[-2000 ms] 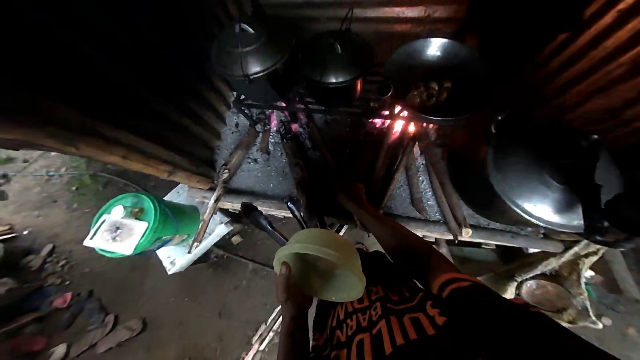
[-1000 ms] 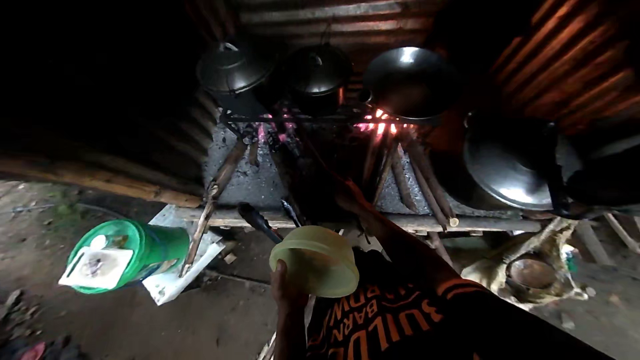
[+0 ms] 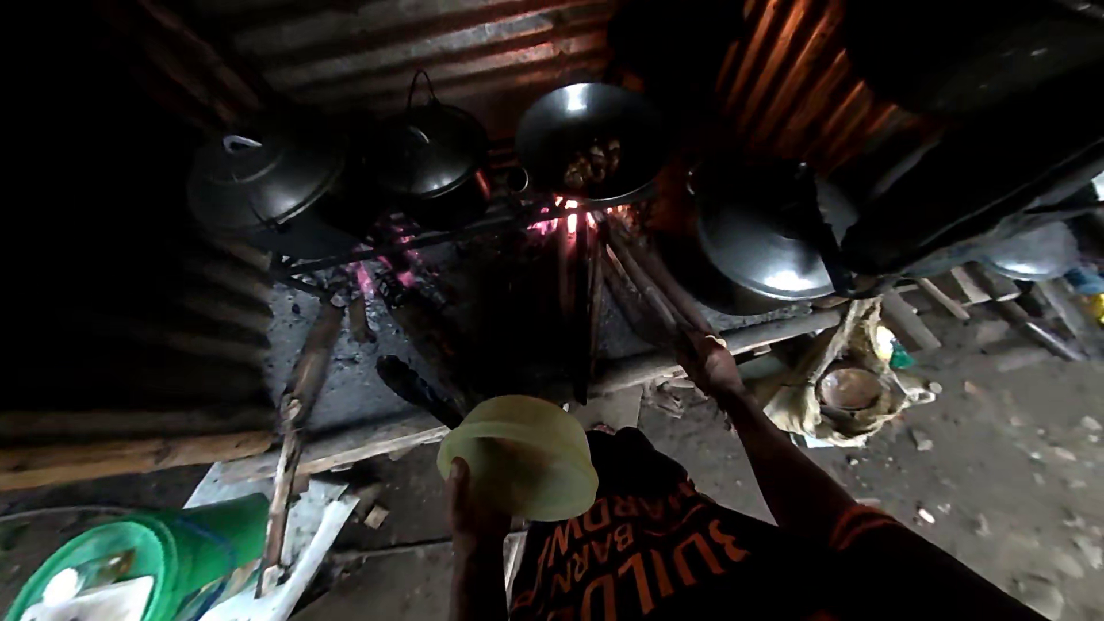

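My left hand [image 3: 473,504] grips the rim of a pale yellow-green plastic bowl [image 3: 522,457], held tilted at the lower middle. My right hand [image 3: 714,366] is closed around the near end of a firewood stick [image 3: 651,293], whose far end lies toward the glowing fire [image 3: 573,216]. Over that fire sits a dark wok [image 3: 589,142] with browned pieces of food [image 3: 592,164] in it. To the wok's left stand two lidded pots, one with a wire handle [image 3: 431,151] and a wider one [image 3: 267,181].
Another large lidded pan [image 3: 768,241] stands at the right of the hearth. A green bucket [image 3: 168,552] holding several items is at the lower left. A sack [image 3: 798,405] with a round bowl [image 3: 849,388] lies at the right. Firewood [image 3: 297,388] juts past the hearth's wooden edge.
My right hand has moved right, from the middle of the hearth to the firewood under the wok. My left hand still holds the bowl. The view has shifted.
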